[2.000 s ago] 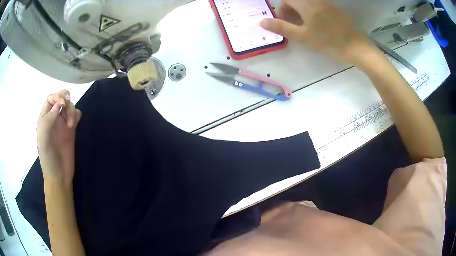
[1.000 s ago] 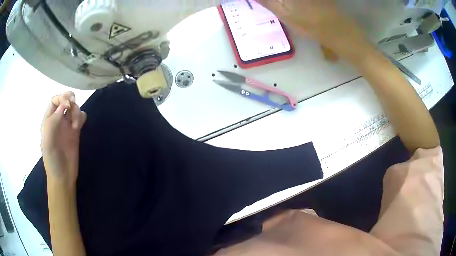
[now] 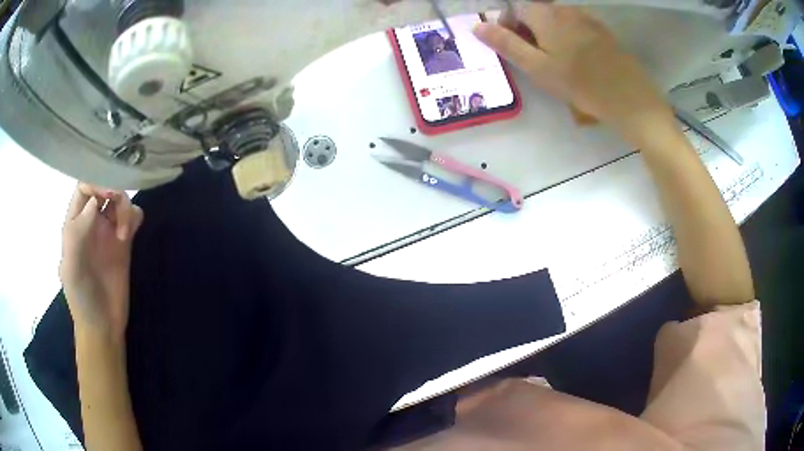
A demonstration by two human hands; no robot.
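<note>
A dark garment panel [image 3: 264, 326] lies on the white machine bed, its upper end under the machine head and a square-ended strap pointing right. My left hand [image 3: 101, 233] rests on the panel's left edge with fingers curled; whether it grips anything cannot be told. A smartphone [image 3: 454, 70] in a red case lies on the bed, its lit screen showing pictures. My right hand [image 3: 569, 66] is over the phone's right side, one finger extended at the screen, not holding it. Thread snips [image 3: 454, 174] with pink and blue handles lie below the phone.
The grey-white machine head [image 3: 53, 97] hangs at the upper left, with a white ribbed dial [image 3: 150, 57] and a cream knob [image 3: 262, 172]. A thin metal piece [image 3: 710, 136] lies at the right. Ruler marks [image 3: 626, 255] run along the table's front edge.
The phone screen has changed from a mostly plain page to one with pictures. My right hand has shifted slightly over the phone. The view has moved a little; the panel and snips lie as before.
</note>
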